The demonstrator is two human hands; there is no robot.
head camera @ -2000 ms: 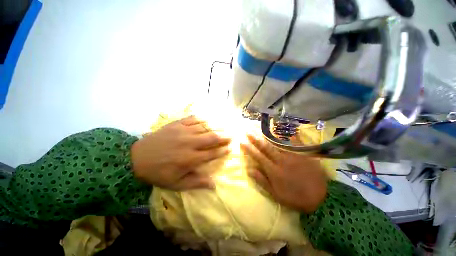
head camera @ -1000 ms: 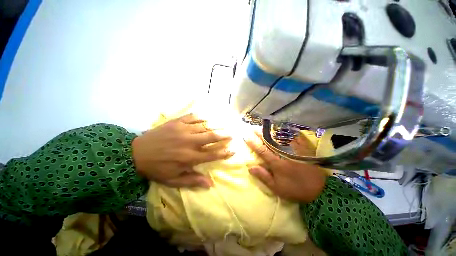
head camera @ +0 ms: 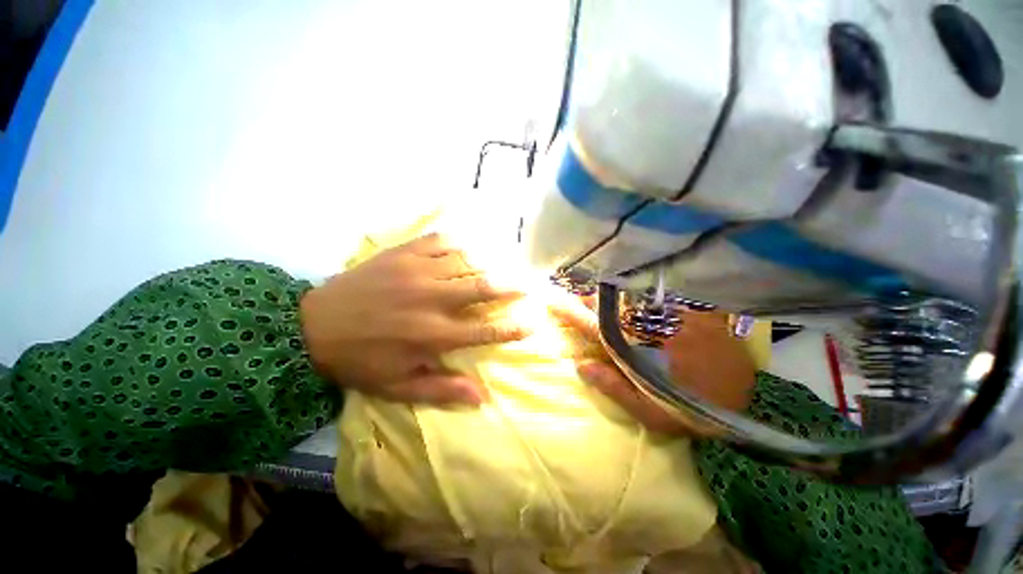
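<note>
A yellow garment piece (head camera: 505, 448) lies under both hands at the sewing machine (head camera: 662, 135) and hangs over the table's front edge. My left hand (head camera: 398, 325) lies flat on the cloth, left of the needle area, fingers pointing right and slightly spread. My right hand (head camera: 701, 364) rests on the cloth at the right, partly hidden behind the machine's curved metal guard. Its fingertips reach into the lamp glare. The presser foot and needle are washed out by the bright light.
A red slim tool (head camera: 837, 376) lies right of the machine head. Blue tape (head camera: 34, 107) runs along the table's left edge. A ruler-marked strip (head camera: 297, 474) follows the front edge. More yellow cloth (head camera: 196, 521) hangs at lower left.
The view has shifted, so the machine head appears larger and further right, and its guard now covers more of my right hand. The blue snips are no longer clearly visible. Both hands remain on the cloth.
</note>
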